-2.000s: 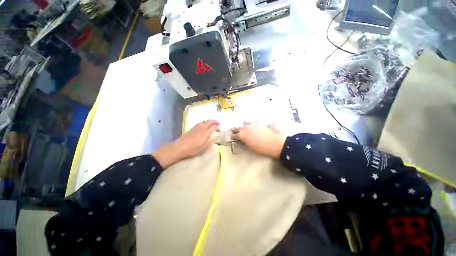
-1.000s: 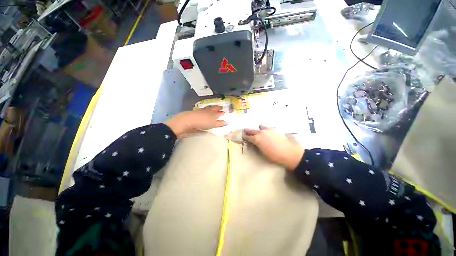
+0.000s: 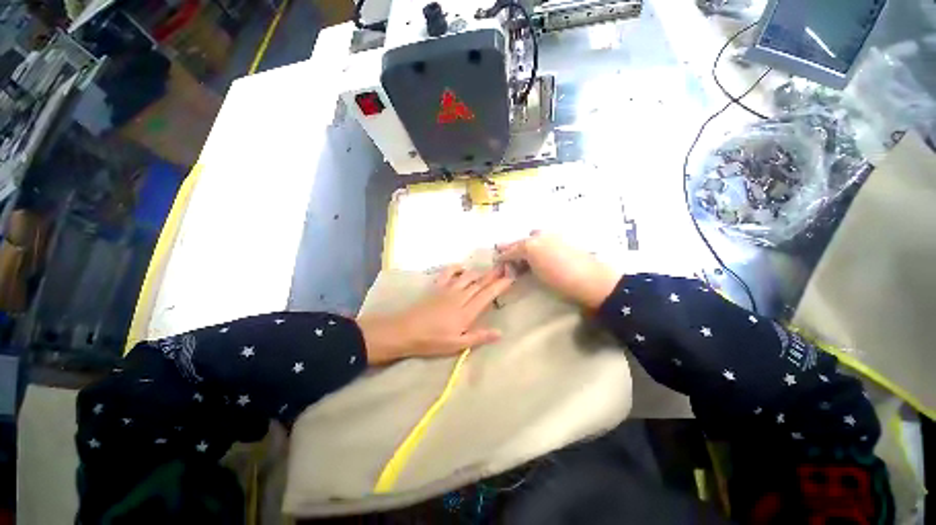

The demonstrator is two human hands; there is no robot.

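Observation:
The beige bag body (image 3: 544, 379) lies in front of the machine, with a yellow seam strip (image 3: 421, 436) running down it. My left hand (image 3: 436, 316) lies on the bag with fingers spread, palm down, fingertips near my right hand. My right hand (image 3: 562, 269) pinches the bag's top edge with its fingertips; a small dark bit shows there, too small to name. The white feed plate with yellow edging (image 3: 411, 231) lies beyond the bag. The small yellow clamp (image 3: 482, 193) sits under the grey machine head (image 3: 452, 103).
A clear bag of metal hardware (image 3: 754, 185) lies right of the machine, beside a black cable (image 3: 690, 210). A tilted screen (image 3: 821, 36) stands at the upper right. Beige panels with yellow edges (image 3: 872, 277) are at the far right. A red switch (image 3: 368, 104) is left of the head.
My left hand has moved from the feed plate back toward me onto the bag. The bag's lower end has folded up and shifted, and its yellow strip now slants. The feed plate is more exposed.

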